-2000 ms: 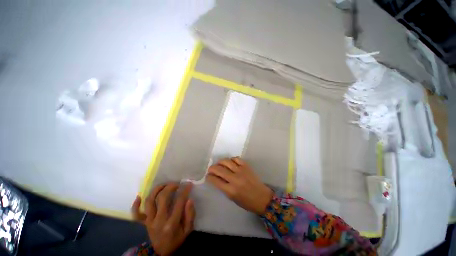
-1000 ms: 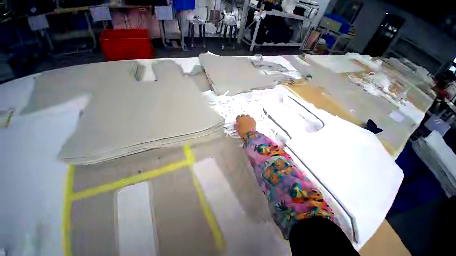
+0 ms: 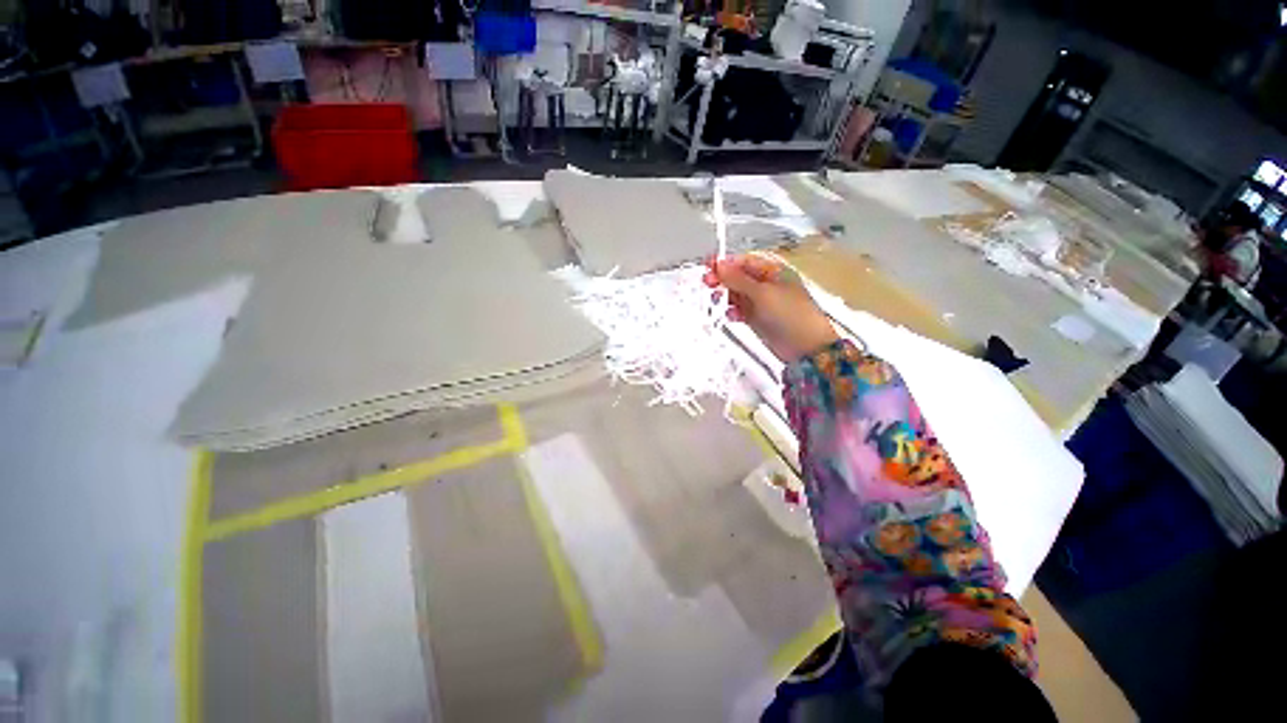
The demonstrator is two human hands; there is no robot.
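My right hand [image 3: 764, 300] is raised above the table with thumb and fingers pinched on a narrow white strip [image 3: 720, 215], which stands up from the fingertips. The tangled white strip pile [image 3: 663, 336] lies just left of and below the hand. The white garment panel's two strap ends [image 3: 370, 600] lie flat on the beige cloth at the bottom; the panel's body is out of the picture. A small part of the glue bottle [image 3: 779, 497] shows left of my sleeve. My left hand is not in view.
Beige panel stack [image 3: 409, 311] lies behind the yellow tape [image 3: 353, 502]. The white panel stack [image 3: 988, 438] is at the right, partly behind my arm. Brown paper [image 3: 882, 300] lies farther back. A red bin [image 3: 346, 141] stands beyond the table.
My right hand was at the strip pile; it has risen and moved right, now with a strip pinched in it. The left hand, earlier on the panel, has left the picture.
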